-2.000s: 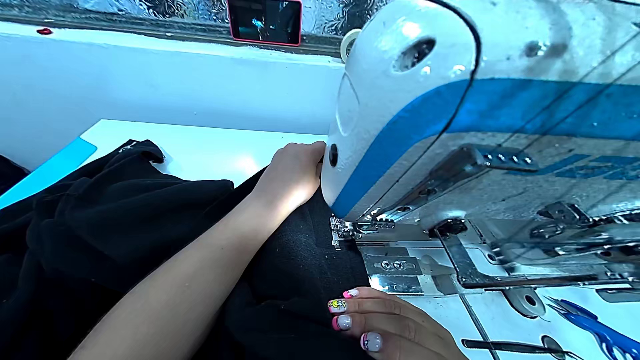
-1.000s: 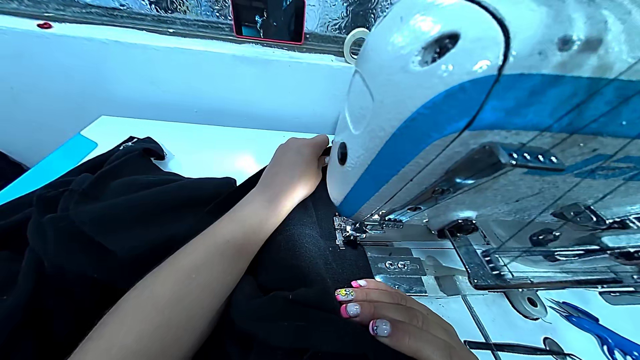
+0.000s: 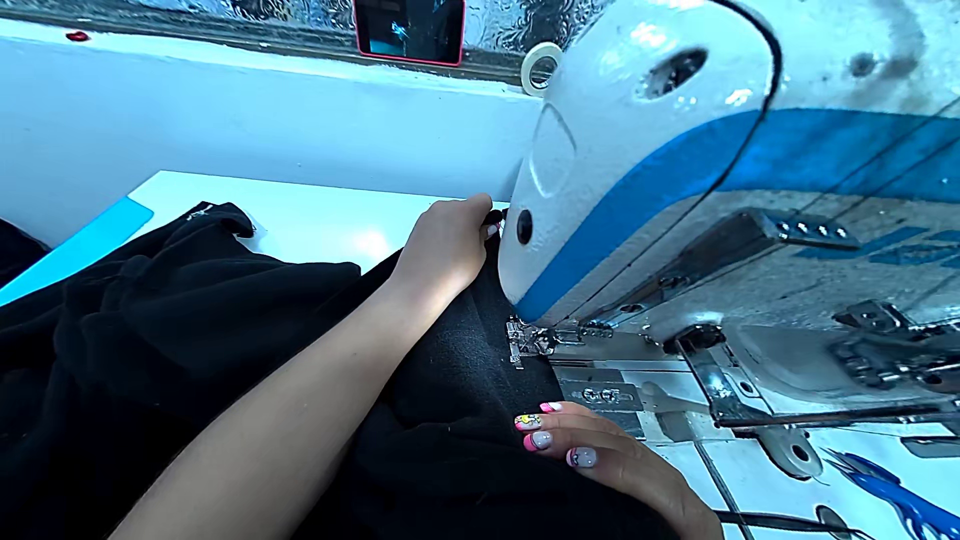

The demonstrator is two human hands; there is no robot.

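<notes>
Black fabric [image 3: 450, 390] lies in folds across the left and middle and runs under the presser foot [image 3: 519, 346] of a white and blue sewing machine [image 3: 645, 165]. My left hand [image 3: 446, 244] grips the far edge of the fabric between thumb and fingers, just left of the machine head. My right hand [image 3: 622, 454] rests on the fabric's near right part, fingers apart and palm down, close to the metal needle plate [image 3: 600, 394]. The needle itself cannot be made out.
Blue-handled thread snips [image 3: 892, 491] lie on the machine bed at the lower right. A tape roll [image 3: 541, 69] and a red-edged phone [image 3: 409, 30] stand on the window ledge behind. The white wall [image 3: 262, 112] borders the table's far side.
Both hands keep nearly the same places on the fabric. Within the last second, nothing else has plainly moved apart from a slight shift of the view.
</notes>
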